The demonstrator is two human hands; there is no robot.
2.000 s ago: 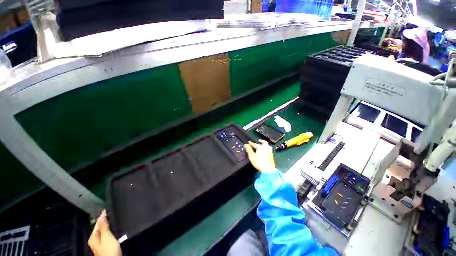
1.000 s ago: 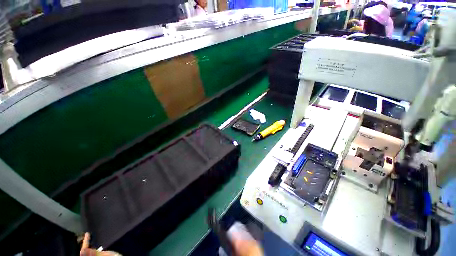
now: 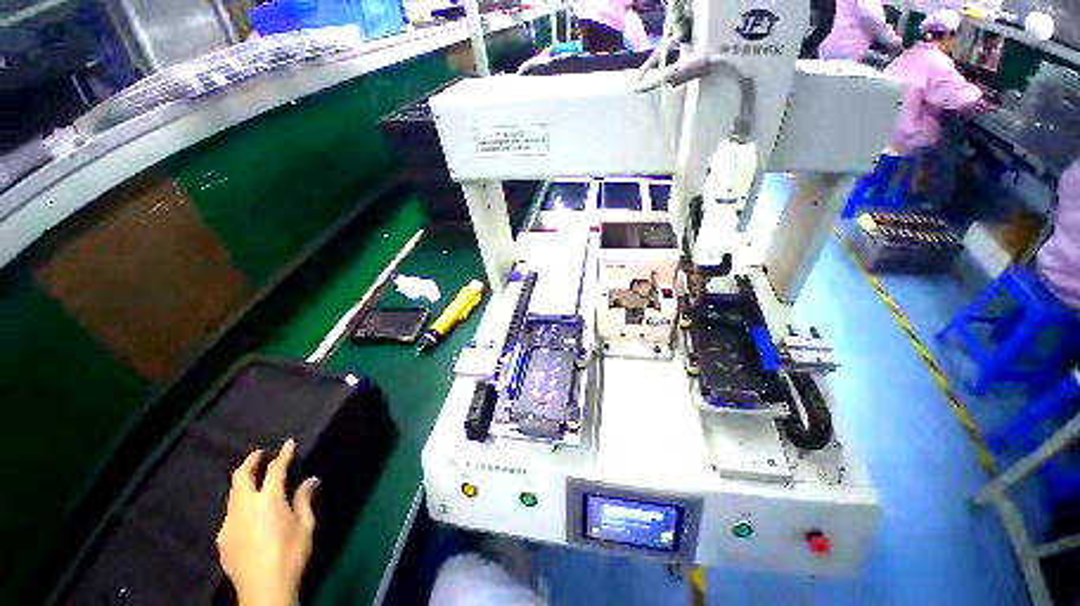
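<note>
My left hand (image 3: pixel 267 521) is over the black foam tray (image 3: pixel 195 491) at lower left, fingers apart and holding nothing; whether it touches the tray is unclear. My right hand is not in view. The white screwdriving machine (image 3: pixel 492 124) stands in front. Its left slide fixture (image 3: pixel 521 408) holds a black phone body (image 3: pixel 547 385) with small orange marks. Its right fixture (image 3: pixel 770 349) holds a dark phone-shaped part (image 3: pixel 728 355), close to the screwdriver head (image 3: pixel 728 195). The control screen (image 3: pixel 634 521) is lit blue.
A yellow hand screwdriver (image 3: pixel 452 315), a flat dark part (image 3: pixel 391 324) and a white scrap (image 3: pixel 417 288) lie on the green bench. Stacked black trays (image 3: pixel 444 178) stand behind. People in pink smocks (image 3: pixel 918 95) and blue stools (image 3: pixel 1007 320) are at right.
The view has swung right towards the machine. My left hand has moved from the tray's left end to over the tray. My right hand, last seen blurred with a dark object, has left view.
</note>
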